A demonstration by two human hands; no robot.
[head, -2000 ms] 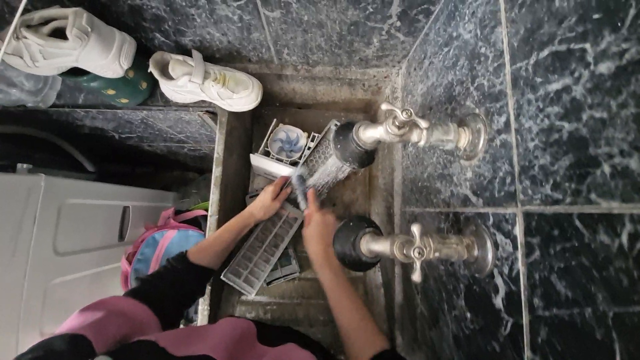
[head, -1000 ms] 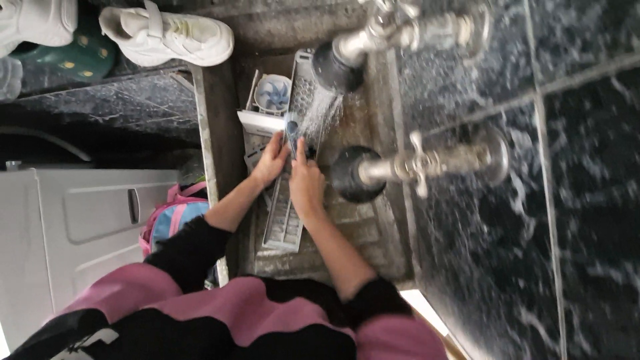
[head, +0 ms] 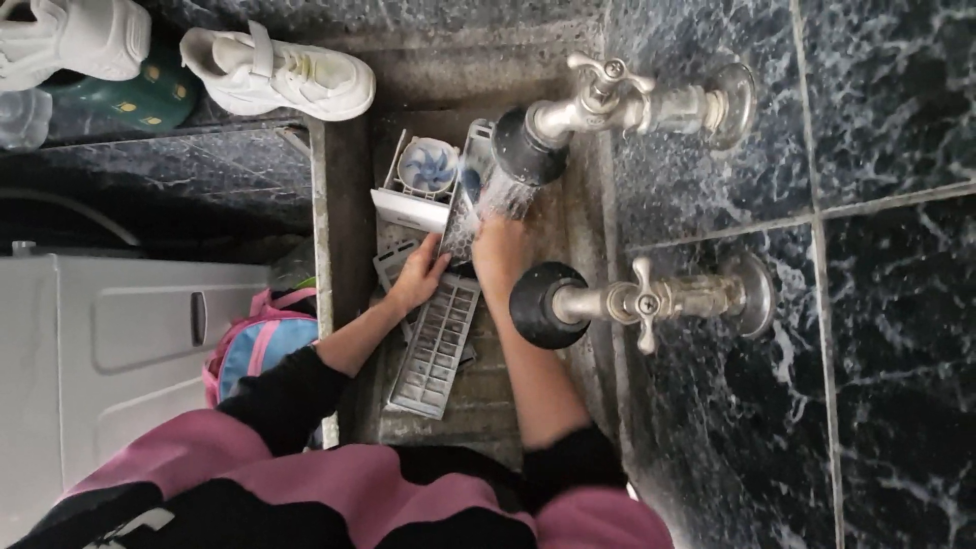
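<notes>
In a stone sink (head: pixel 324 229) lies a long grey perforated plastic part (head: pixel 460 229) under the running upper tap (head: pixel 595 114). My left hand (head: pixel 421 276) grips its lower left edge. My right hand (head: pixel 499 248) is in the splashing water at its right side; its fingers are blurred by spray, so its hold cannot be told. A bluish thing (head: pixel 470 184), perhaps a brush, shows near its fingertips. Beside the part sits a white plastic housing (head: pixel 412 210) with a blue-bladed fan (head: pixel 428 166). Below my hands lies a grey gridded plastic tray (head: pixel 435 347), with another slotted grey piece (head: pixel 395 261) partly beneath my left hand.
The lower tap (head: pixel 644 303) juts out close to my right forearm. White shoes (head: pixel 282 72) and a green container (head: pixel 137 91) stand on the ledge at upper left. A white appliance (head: pixel 152 358) and a pink and blue bag (head: pixel 263 343) are left of the sink.
The bluish thing was between my hands and now lies farther up, by the perforated part. My hands have moved apart, and my left hand has come onto that part's edge.
</notes>
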